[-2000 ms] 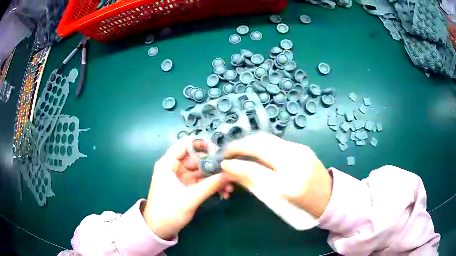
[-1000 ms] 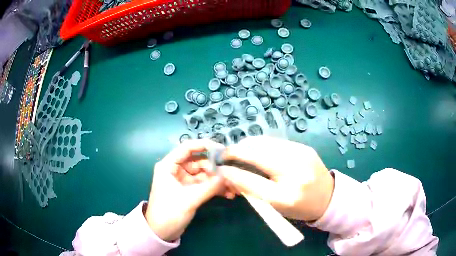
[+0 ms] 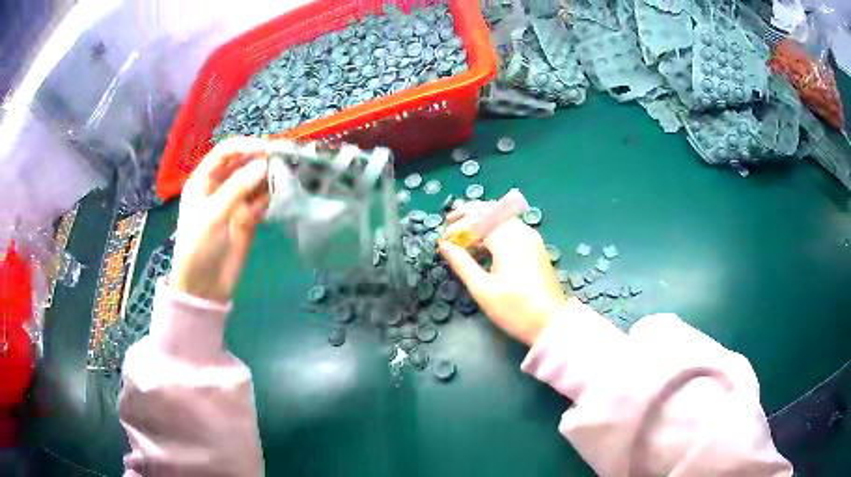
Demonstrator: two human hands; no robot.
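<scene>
My left hand (image 3: 219, 219) is raised at the left, in front of the red basket, and grips a grey-green moulded rubber sheet (image 3: 336, 233) by its upper left edge. The sheet hangs blurred, with openings along its top. My right hand (image 3: 499, 265) holds a pen-like tool (image 3: 495, 216) with a white barrel and a yellowish section. The tool's tip cannot be made out. Loose round rubber caps (image 3: 443, 296) lie heaped on the green tabletop between the hands, partly behind the sheet.
A red perforated basket (image 3: 471, 88) full of caps stands at the top. Stacked grey sheets (image 3: 728, 79) and a bag of orange parts (image 3: 807, 79) lie top right. Small square chips (image 3: 588, 270) lie right of my right hand. A patterned strip (image 3: 117, 279) and waste web (image 3: 149, 279) are at left.
The view has shifted, showing more of the basket. My left hand has moved up and left with the sheet. My right hand has come away from it, and the tool's barrel now points up.
</scene>
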